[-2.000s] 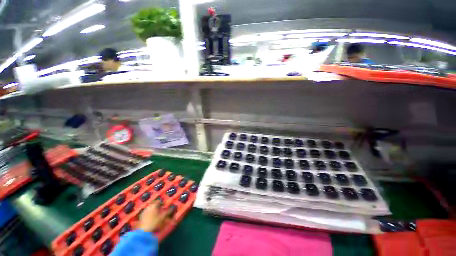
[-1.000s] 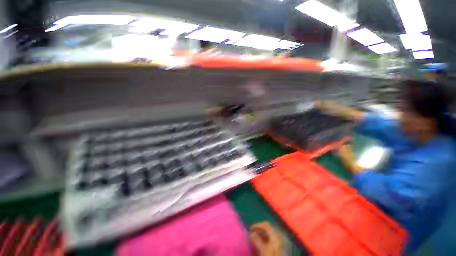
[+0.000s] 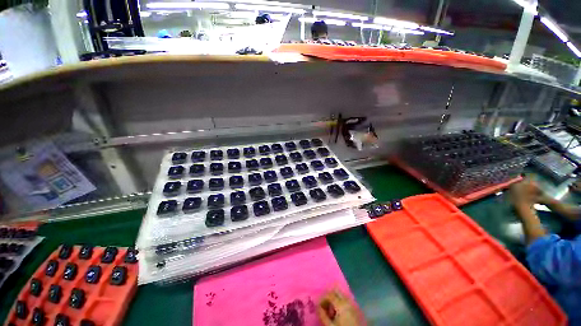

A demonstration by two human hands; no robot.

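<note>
The pink work mat [image 3: 248, 270] lies at the bottom centre, with small dark loose parts [image 3: 288, 313] scattered on its lower part. My right hand [image 3: 340, 310] is at the mat's lower right edge, cut off by the picture's bottom. Its fingers are curled. A small dark spot shows by the fingertips; I cannot tell whether it is something held. My left hand is not in view. Behind the mat stands a stack of white blister trays [image 3: 167, 229], its top one holding rows of black device housings [image 3: 239, 212].
A filled red parts tray [image 3: 120, 298] is at lower left. A red compartment tray [image 3: 439, 239] is at right, with a few black units [image 3: 386, 208] by its upper left corner. Stacked clear trays [image 3: 471, 167] stand beyond, beside another person's hands and blue sleeve [image 3: 553, 258]. A shelf [image 3: 210, 62] runs above.
The view has swung right. My left hand, earlier over the filled red tray, is out of the picture. My right hand has come into view by the pink mat.
</note>
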